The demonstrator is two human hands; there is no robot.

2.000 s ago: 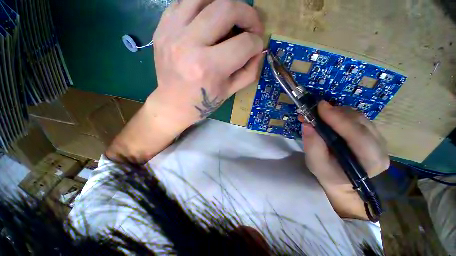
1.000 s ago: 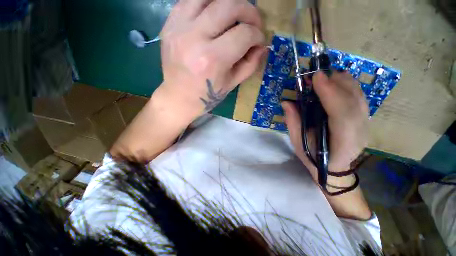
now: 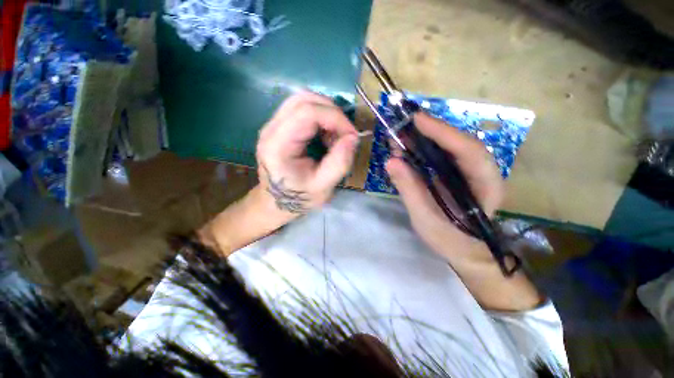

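My left hand is at the left edge of the circuit board, thumb and forefinger pinched on a thin pale lead wire. The disc on that wire does not show. My right hand holds the black soldering iron over the board. Its metal barrel and the thin feed tube beside it point up and left, above the board's upper left corner, with the tip off the board. The blue circuit board lies on the tan work board, partly covered by my right hand.
A tangled pile of white discs and wires lies on the green mat at the far side. Stacked blue boards stand at the left. Cardboard boxes are below the bench at the left. Pale, blurred objects are at the right edge.
The view has shifted, bringing the disc pile and more stacked boards into sight. The iron's tip has lifted off the board and swung up and left. My left hand is lower, still pinching.
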